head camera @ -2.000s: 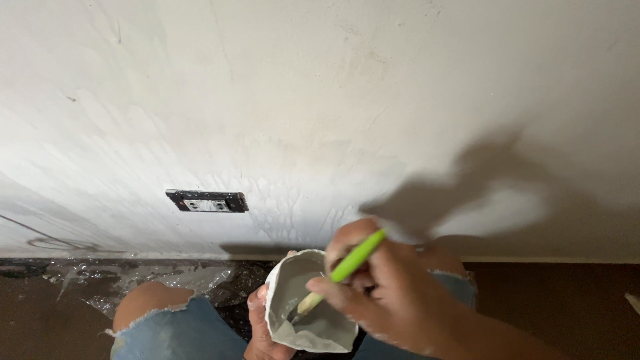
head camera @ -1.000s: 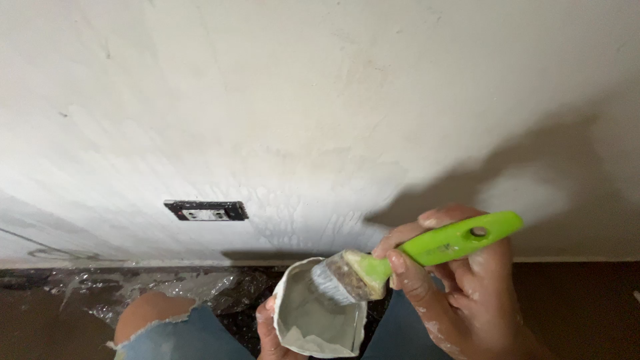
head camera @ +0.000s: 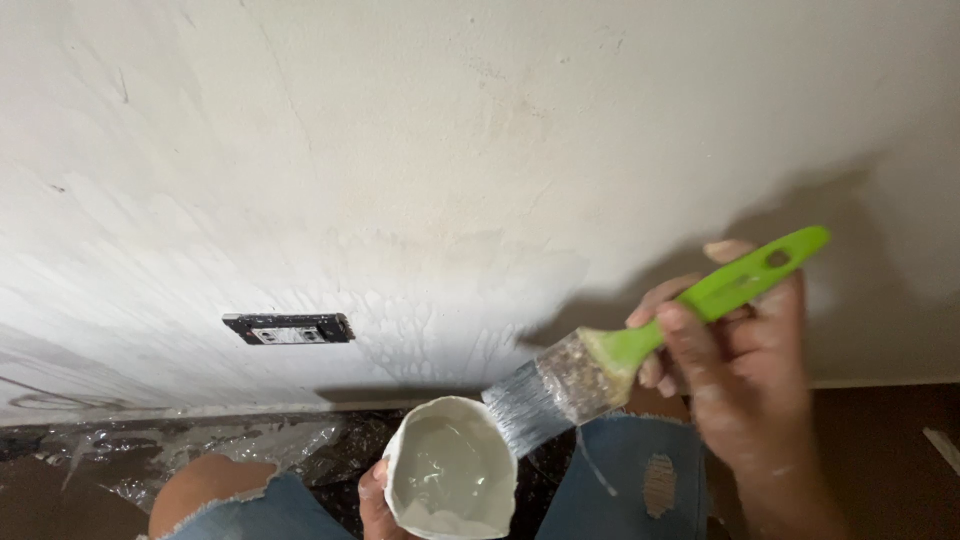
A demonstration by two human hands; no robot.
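Note:
My right hand (head camera: 731, 345) grips a paintbrush (head camera: 585, 367) by its bright green plastic handle. The brush's metal ferrule is smeared with paint, and its wet bristles lie at the right rim of a white, rough-edged container (head camera: 450, 469). Thin, whitish liquid is inside the container. My left hand (head camera: 379, 499) holds it from the left and below, most of the fingers hidden behind it. Beyond stands a white wall (head camera: 450, 187) with wet drips low down and a dark electrical outlet (head camera: 289, 330) splashed with white.
Clear plastic sheeting (head camera: 300, 442) lies along the wall's foot over a brown floor (head camera: 877, 450). My knees in torn jeans (head camera: 622, 480) are on both sides of the container. A thin cord or wire (head camera: 52, 397) shows at the far left, and my arm's shadow falls on the wall.
My right hand has lifted the brush out of the container, where its bristles were earlier, and moved it up to the right. The left hand still holds the container.

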